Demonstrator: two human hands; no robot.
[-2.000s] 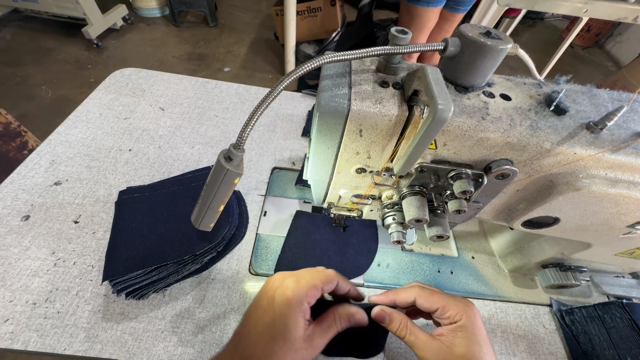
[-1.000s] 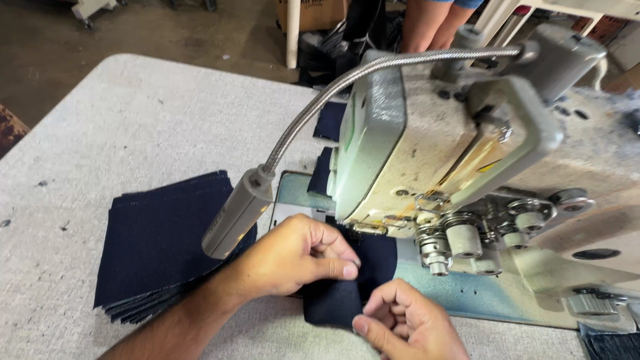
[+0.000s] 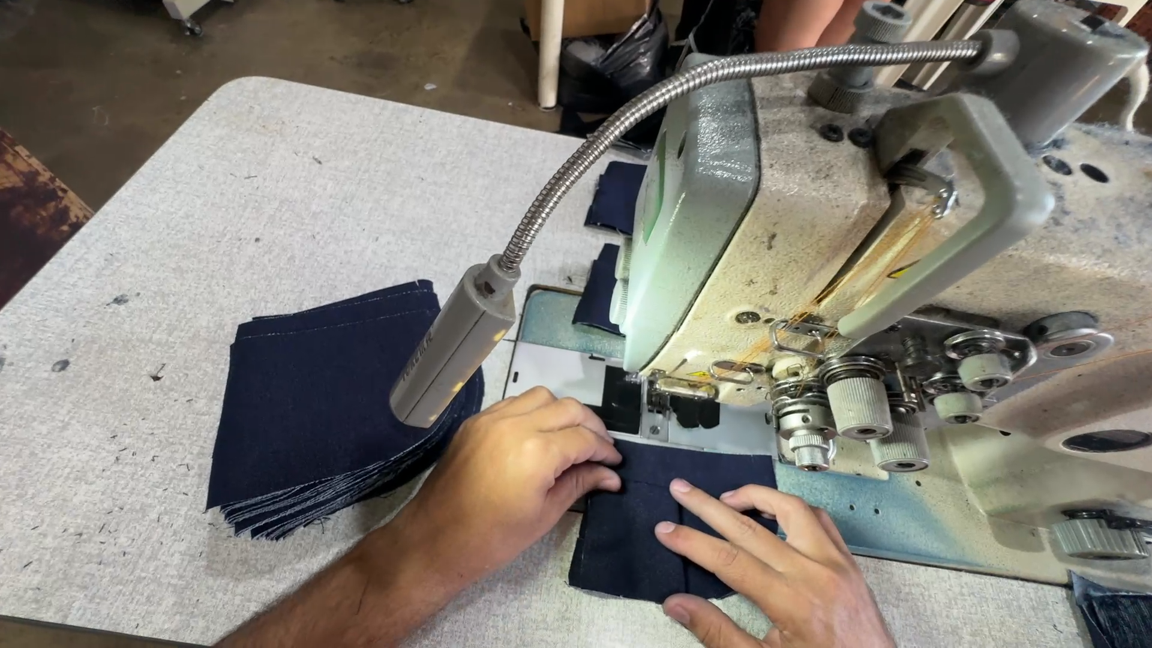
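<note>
A dark navy fabric piece [image 3: 643, 531] lies partly on the bed of an industrial sewing machine [image 3: 792, 270] and partly on the table, just in front of the presser foot [image 3: 657, 418]. My left hand [image 3: 531, 477] pinches its upper left edge between thumb and fingers. My right hand [image 3: 765, 558] rests on it with spread fingers, pressing its right part; the cloth under the palm is hidden. A seam or fold line runs down the piece. Left of my left hand sits a stack of navy fabric pieces [image 3: 315, 405], rounded at the right side.
A gooseneck lamp [image 3: 459, 342] arches over the stack and bed. Small navy pieces [image 3: 598, 288] lie behind the machine head. Another dark fabric piece [image 3: 1111, 612] is at the lower right. The speckled table [image 3: 360, 198] bears loose threads. A person's legs [image 3: 801, 22] show beyond the machine.
The fabric that both hands were pinching now lies spread flat before the presser foot. My right hand has let go its pinch and spread over it. The piece earlier under the presser foot is gone from there.
</note>
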